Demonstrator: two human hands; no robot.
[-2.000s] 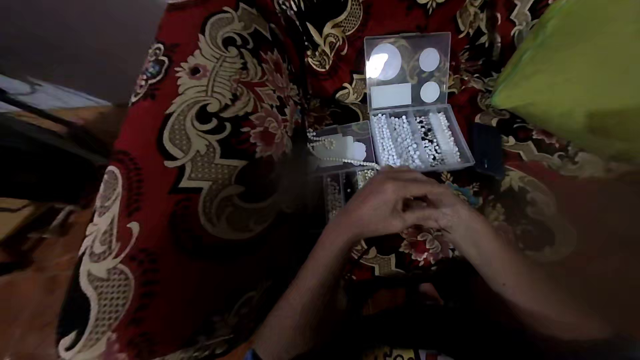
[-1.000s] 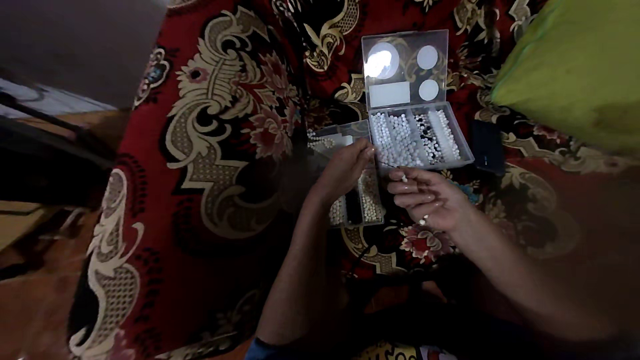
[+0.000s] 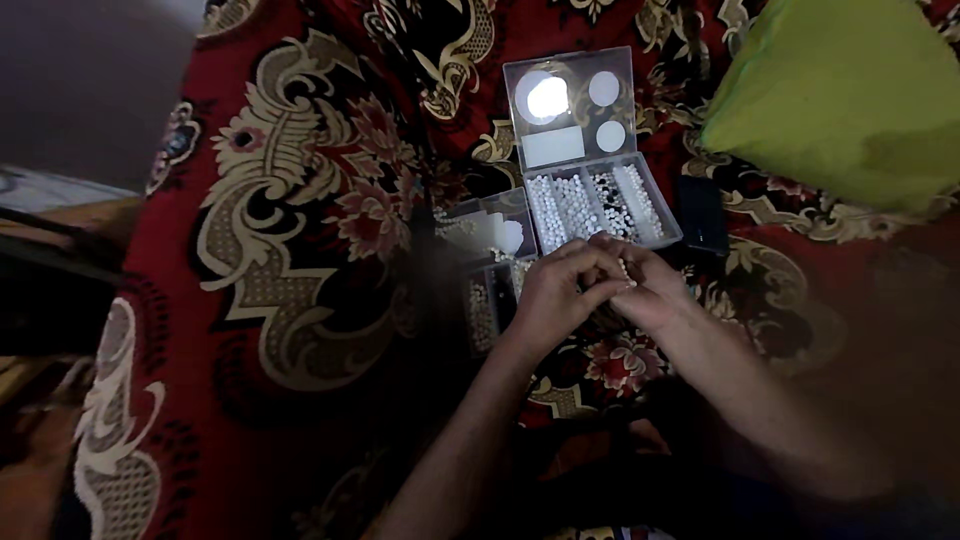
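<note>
My left hand (image 3: 566, 289) and my right hand (image 3: 649, 285) meet just below a clear plastic bead box (image 3: 667, 238). A few small pale beads (image 3: 627, 276) show between the fingers, gripped by my left thumb and fingertips against my right hand. The box's lid (image 3: 574, 109) stands open, and its compartments hold white beads (image 3: 576, 206) and a mix of black and white beads (image 3: 613, 206). Left of it lies a second clear box (image 3: 487, 262), partly hidden by my left hand, with cream beads (image 3: 481, 307) inside and a beaded strand (image 3: 454, 223) across its lid.
A dark flat object, perhaps a phone (image 3: 702, 215), lies right of the white bead box. A green cushion (image 3: 840, 105) fills the upper right. Beneath everything spreads a red, black and gold patterned cloth (image 3: 300, 225).
A second ago my hands were apart, the left over the second box; now they are together below the white bead box. My left hand has moved right.
</note>
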